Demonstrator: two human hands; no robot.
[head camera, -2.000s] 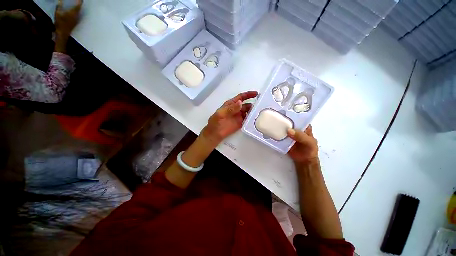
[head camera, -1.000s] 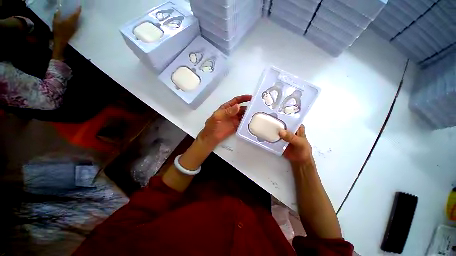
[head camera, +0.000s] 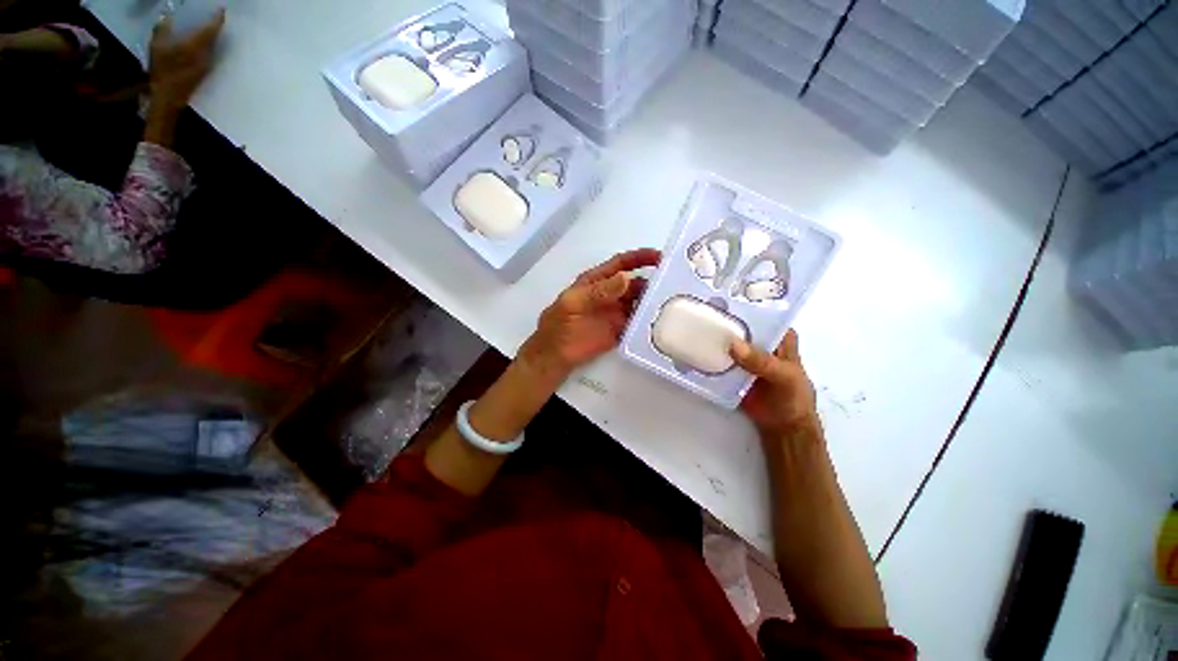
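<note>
A whitish insert tray (head camera: 804, 265) is held tilted above the table. A cream charging case (head camera: 695, 332) fills its large lower cavity, and two small white earbuds (head camera: 764, 280) with looped outlines sit in the upper cavities. My right hand (head camera: 780, 385) grips the tray's lower right corner, thumb on top by the case. My left hand (head camera: 584, 316) is at the tray's left edge with bent fingers. Its fingertips are partly hidden at the edge, so I cannot tell whether they hold anything.
Two shorter stacks of filled trays (head camera: 485, 256) stand at upper left. Taller tray stacks (head camera: 853, 65) line the back and right. A black oblong object (head camera: 1037, 588) lies on the table (head camera: 943, 517) at lower right. Another person's hand (head camera: 184, 58) is at upper left; an orange stool (head camera: 226, 329) stands below.
A small white piece seen at my left fingertips two seconds ago no longer shows there. The tray has shifted slightly towards me and stays in my right hand.
</note>
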